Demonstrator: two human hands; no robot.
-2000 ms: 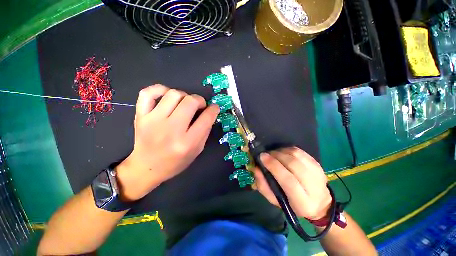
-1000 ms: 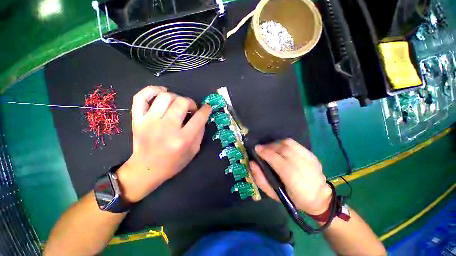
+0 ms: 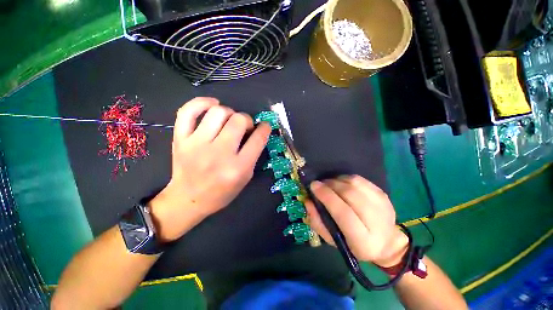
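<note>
Several green circuit boards [image 3: 280,166] stand in a row along a pale narrow strip [image 3: 282,120] on the black mat. My left hand [image 3: 215,154] is closed on the thin solder wire [image 3: 73,119], which runs in from the left edge; its fingertips are at the topmost board. My right hand [image 3: 355,218] holds the soldering iron [image 3: 327,219] by its black handle. The iron's metal shaft lies along the strip and points up toward the top board. The exact tip contact is too small to tell.
A pile of red wires [image 3: 124,130] lies on the mat [image 3: 145,79] at left. A fan [image 3: 227,51] and a brown tub [image 3: 339,63] with whitish bits stand at the back. The black station [image 3: 400,91], yellow sponge [image 3: 507,85] and clear tray [image 3: 503,154] are at right.
Two seconds ago my left fingertips were at the second board; since one second ago they have stayed at the top board. The view has shifted slightly. Both hands keep their holds.
</note>
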